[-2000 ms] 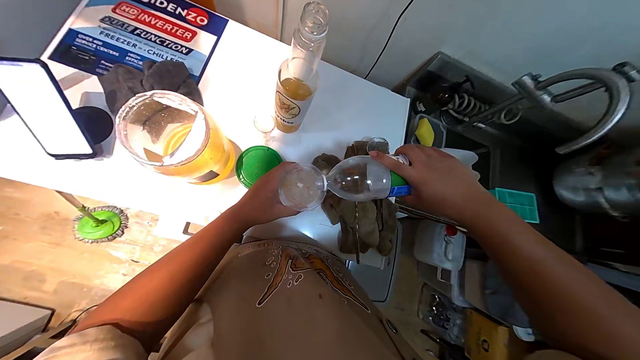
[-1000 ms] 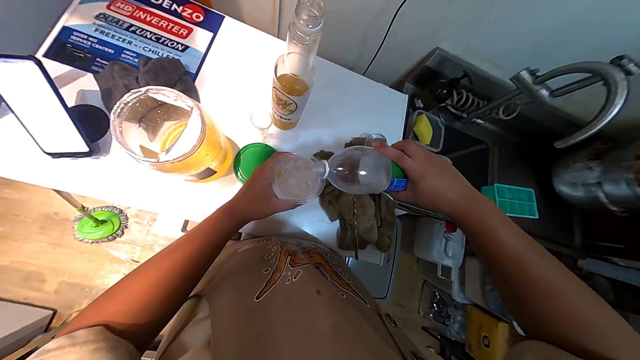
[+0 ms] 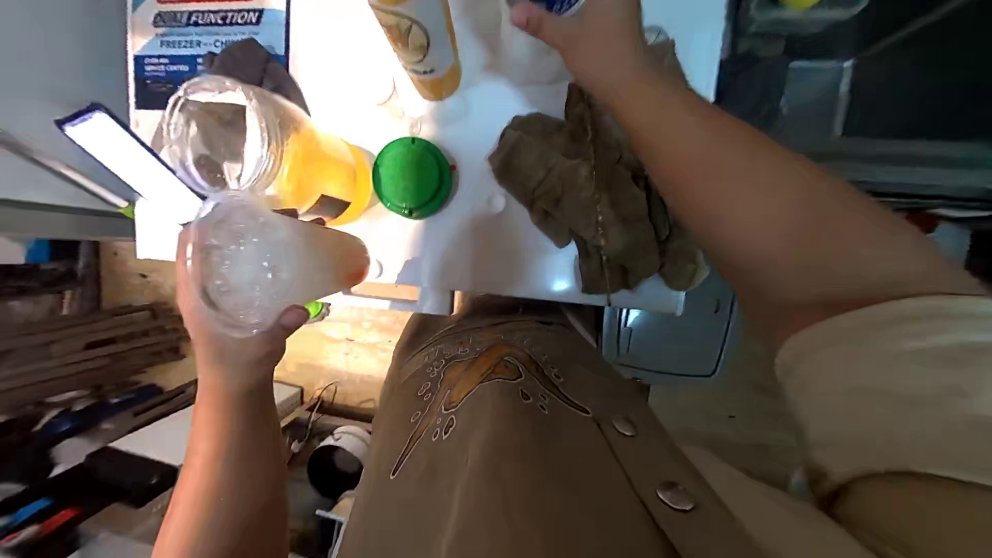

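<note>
My left hand (image 3: 232,341) grips a clear plastic cup (image 3: 248,263) holding whitish, cloudy contents, just in front of a large clear jar (image 3: 325,167) of yellow-orange liquid. At the top edge my right hand (image 3: 604,39) is on a clear bottle (image 3: 535,46) with a blue label, partly cut off by the frame. A bottle of yellow liquid with a printed emblem (image 3: 422,46) stands between the hands. Near the jar lies a round green lid (image 3: 412,177). A crumpled brown cloth (image 3: 573,186) lies below my right forearm.
The white tabletop (image 3: 496,263) carries a printed sheet (image 3: 209,46), a dark cloth (image 3: 252,66) and a lit phone (image 3: 128,155) at the left. Beyond the right edge is a dark sink area (image 3: 852,101). A bucket (image 3: 341,461) stands on the floor below.
My hands have moved apart; before, they held the cup and the bottle mouth to mouth. The cup is now beside the jar at the left, the bottle at the back. The view has turned and shifted.
</note>
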